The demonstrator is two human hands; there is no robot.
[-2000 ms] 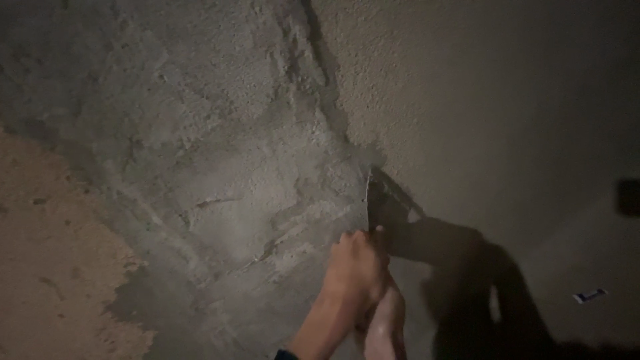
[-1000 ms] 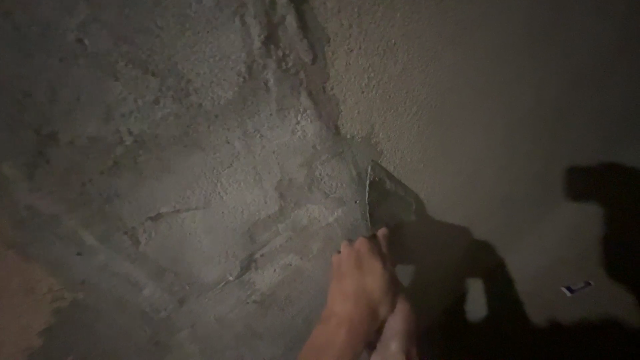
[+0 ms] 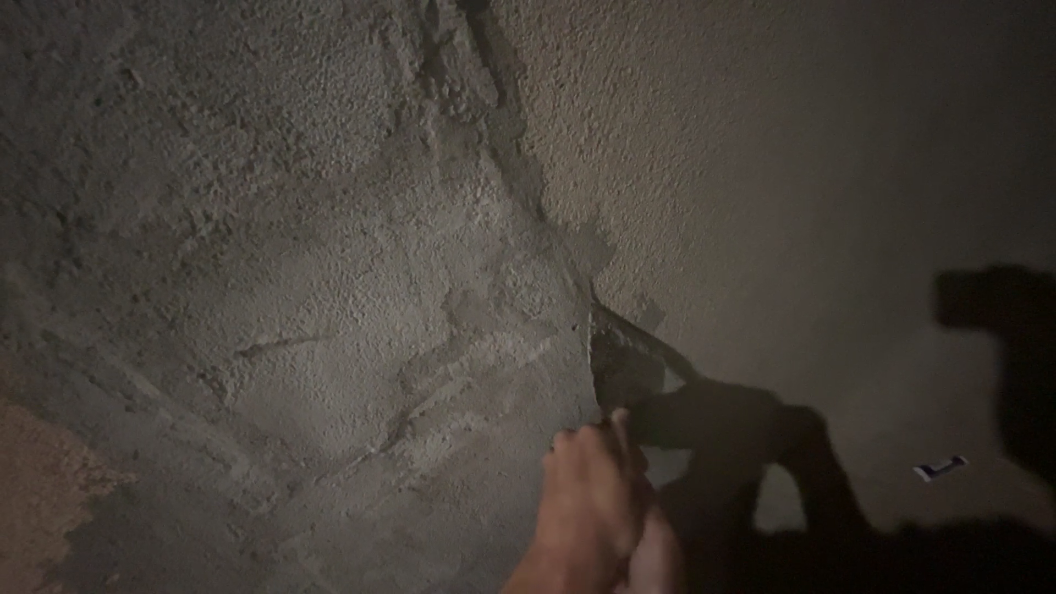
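Note:
A pointed metal trowel (image 3: 619, 359) stands edge-on against the rough plastered wall (image 3: 371, 272), its tip up at the border between grey plaster and a smoother, browner surface. My left hand (image 3: 586, 487) is closed at the lower end of the blade, knuckles upward and thumb on the right side; the handle is hidden. My right hand (image 3: 657, 553) is partly seen below and to the right, touching or close behind the left, with its fingers hidden. A dark shadow of hands and tool meets the blade.
A rough plaster ridge (image 3: 454, 66) runs down from the top middle. A reddish-brown patch (image 3: 49, 487) shows at the lower left. Right of the hands is a smooth surface (image 3: 841, 247) with large shadows and a small dark and white piece (image 3: 940, 469).
The hands and trowel stay at nearly the same spot on the wall. A large dark shadow at the right reaches farther into view than two seconds ago.

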